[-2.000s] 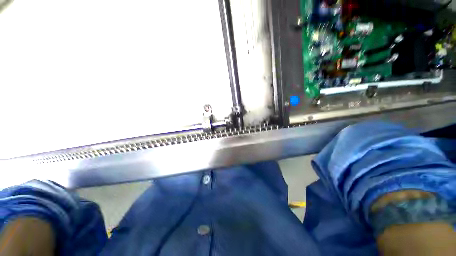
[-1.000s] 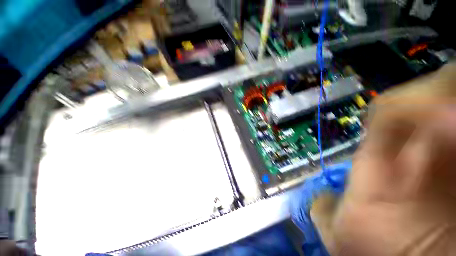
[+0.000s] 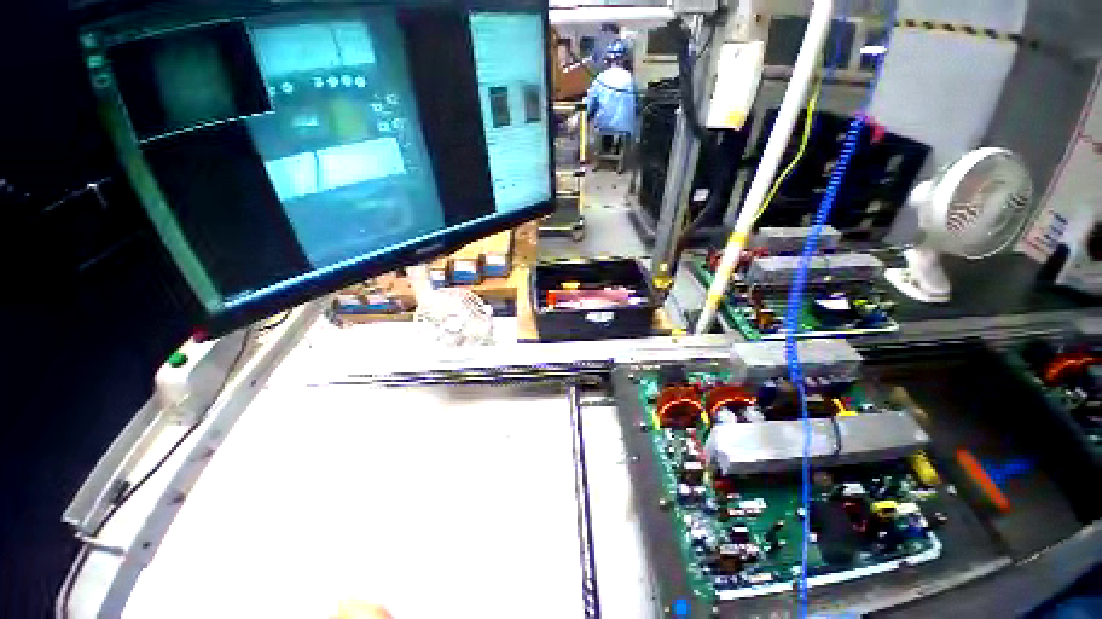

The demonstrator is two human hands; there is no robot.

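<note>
A green populated circuit board (image 3: 773, 520) lies in a dark carrier (image 3: 647, 484) on the conveyor, right of the white bed. A long silver heat sink (image 3: 822, 445) and orange-red copper rings (image 3: 680, 408) stand on it. A blue coiled cord (image 3: 800, 302) hangs in front of the board. A small skin-coloured part of what looks like my left hand (image 3: 363, 611) shows at the bottom edge; its fingers are cut off. My right hand is out of the picture; a bit of blue sleeve shows at the lower right corner.
A large monitor (image 3: 351, 133) hangs at upper left. A thin dark crossbar (image 3: 583, 496) crosses the bright bed (image 3: 399, 496). Behind are a black parts bin (image 3: 595, 317), a white fan (image 3: 973, 212) and another board (image 3: 804, 290). An orange-handled tool (image 3: 982, 480) lies right of the board. A person stands far back.
The view has lifted from the conveyor's near rail to the monitor and the room behind. The hand seen large and blurred at the right has left the picture.
</note>
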